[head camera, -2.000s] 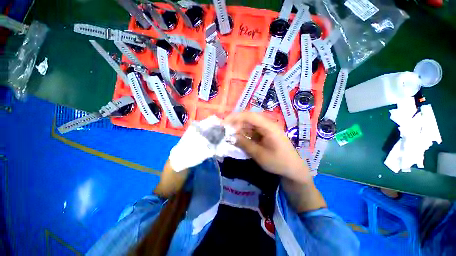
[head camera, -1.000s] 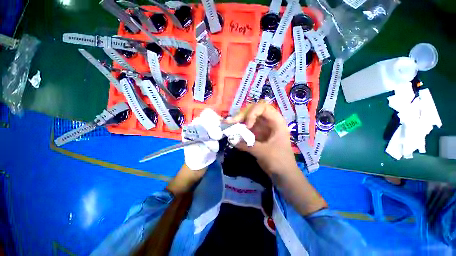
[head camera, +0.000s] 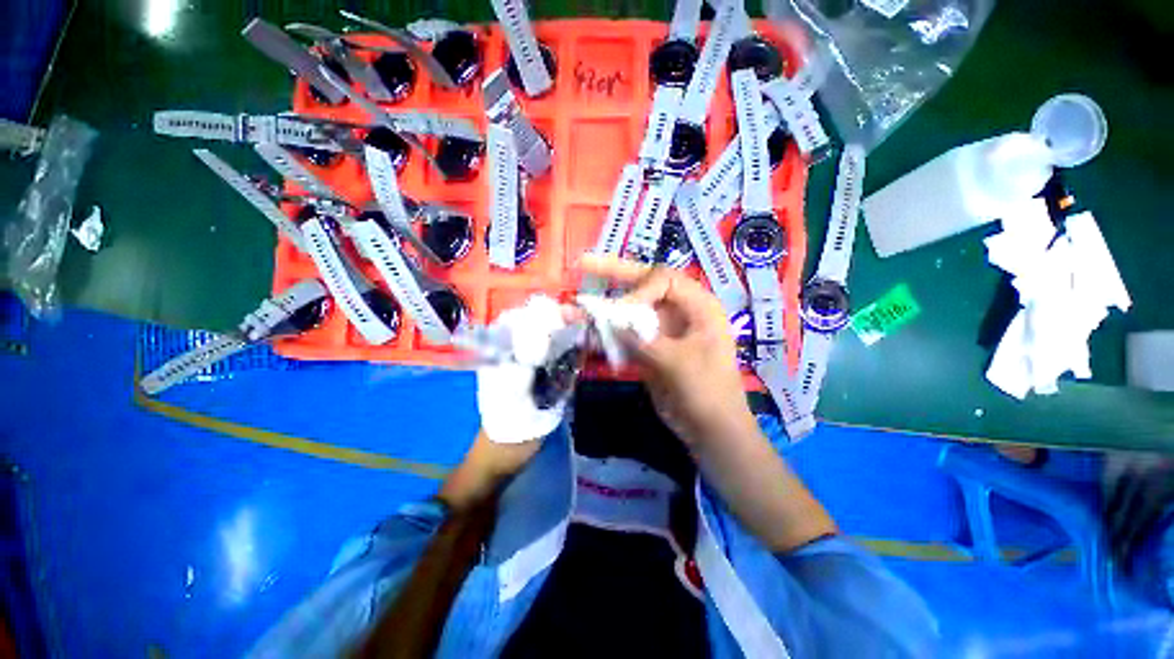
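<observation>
My left hand (head camera: 518, 386), in a white glove, holds a wristwatch (head camera: 555, 379) in front of the tray's near edge. The watch's dark round case shows at the glove's right side; its strap is blurred. My bare right hand (head camera: 682, 337) pinches a small crumpled white cloth (head camera: 623, 322) against or close beside the watch; exact contact is blurred. The orange-red tray (head camera: 603, 153) lies just beyond my hands, with several watches with light-grey straps on its left and right sides.
A white bottle (head camera: 955, 196) with a round pale top (head camera: 1069, 130) lies at the right, beside white wipes (head camera: 1053, 309) over something dark. A green label (head camera: 886, 313) lies right of the tray. A clear bag (head camera: 888, 64) is beyond; another (head camera: 49, 219) lies far left. A blue stool (head camera: 998, 496) stands below right.
The watch has turned in my gloved left hand, so its dark case now shows and the long strap no longer points left. My right hand still holds the cloth. The whole view has shifted slightly.
</observation>
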